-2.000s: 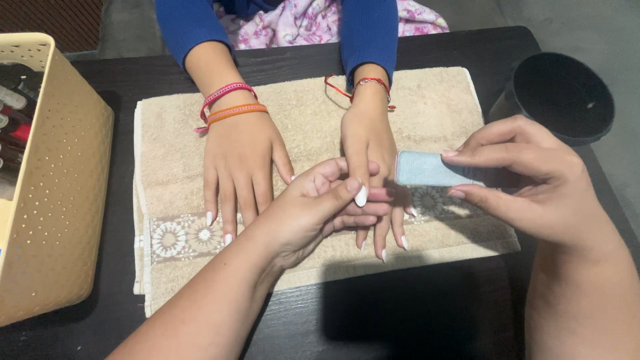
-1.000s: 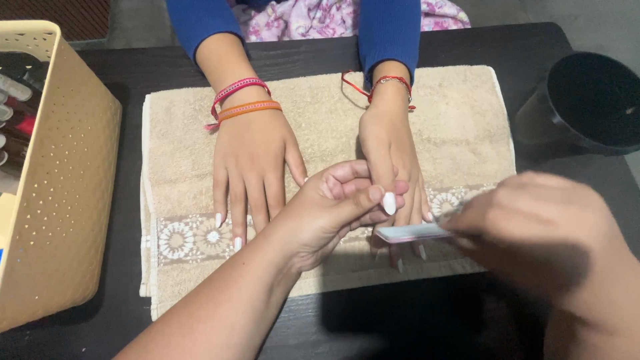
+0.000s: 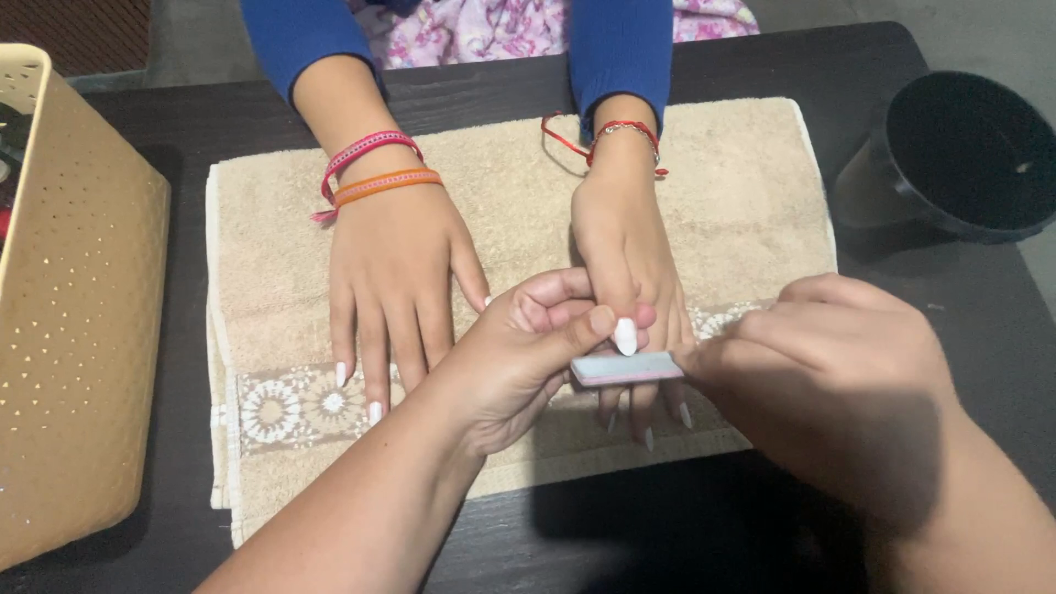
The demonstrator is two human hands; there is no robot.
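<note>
My left hand (image 3: 528,355) holds the thumb (image 3: 615,289) of another person's hand (image 3: 623,214) between its thumb and fingers. That thumb's nail (image 3: 626,337) is white. My right hand (image 3: 825,371) grips a nail buffer block (image 3: 627,368), grey on top with a pink edge, lying nearly level just below the nail tip; whether they touch I cannot tell. The person's other hand (image 3: 392,264), with pink and orange woven bracelets (image 3: 388,183), rests flat on a folded beige towel (image 3: 511,198). A red cord bracelet (image 3: 624,128) circles the wrist nearer my hands.
At the left, a perforated beige plastic basket (image 3: 82,313) holds bottles, only partly in view. A dark round container (image 3: 899,181) stands at the right on the dark wooden table (image 3: 495,544). Blue sleeves (image 3: 623,58) and a floral cloth (image 3: 470,29) show at the far edge.
My right hand has turned the buffer from broad side facing me to nearly flat and brought it from beside the held thumb to just below its nail. My left hand keeps its hold.
</note>
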